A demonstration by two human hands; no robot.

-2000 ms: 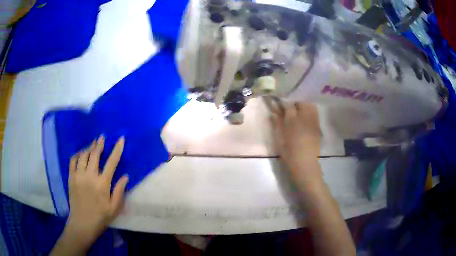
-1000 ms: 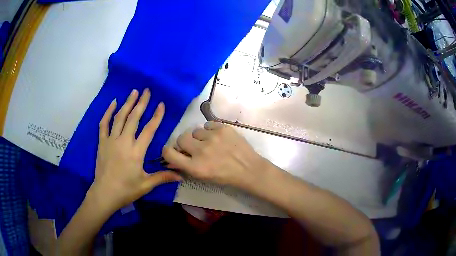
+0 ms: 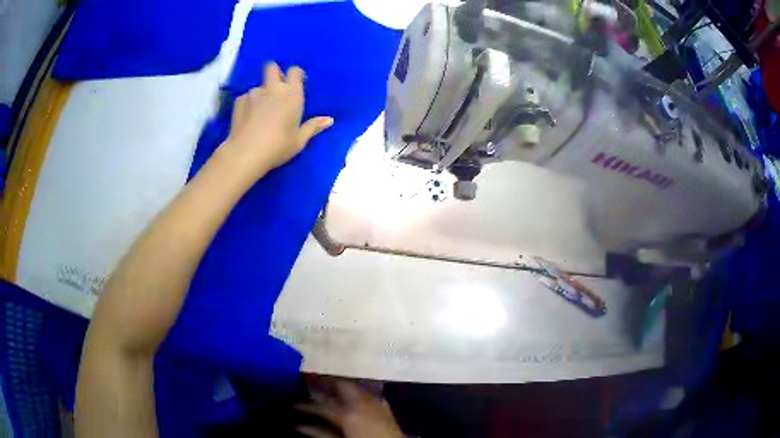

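A large royal-blue fabric piece (image 3: pixel 257 222) lies left of the needle and hangs over the table's front edge. My left hand (image 3: pixel 275 120) rests on its upper part, thumb apart from the bent fingers. My right hand (image 3: pixel 355 412) is low at the bottom edge, blurred and partly cut off, below the table edge near the hanging fabric; its grip is unclear. The off-white sewing machine (image 3: pixel 513 111) stands right of the fabric, with no fabric under its needle. Thread snips (image 3: pixel 571 287) lie on the table right of the bed.
Another blue piece (image 3: pixel 141 38) lies at the far left of the white table (image 3: pixel 410 329). Yellow tape (image 3: pixel 32 184) runs along the table's left side. A blue lattice basket (image 3: pixel 26 368) is at lower left. A teal item (image 3: pixel 654 315) is at the table's right end.
My left hand has moved up and away over the fabric. My right hand has left the table top and dropped below the front edge. The snips now lie on the table at right.
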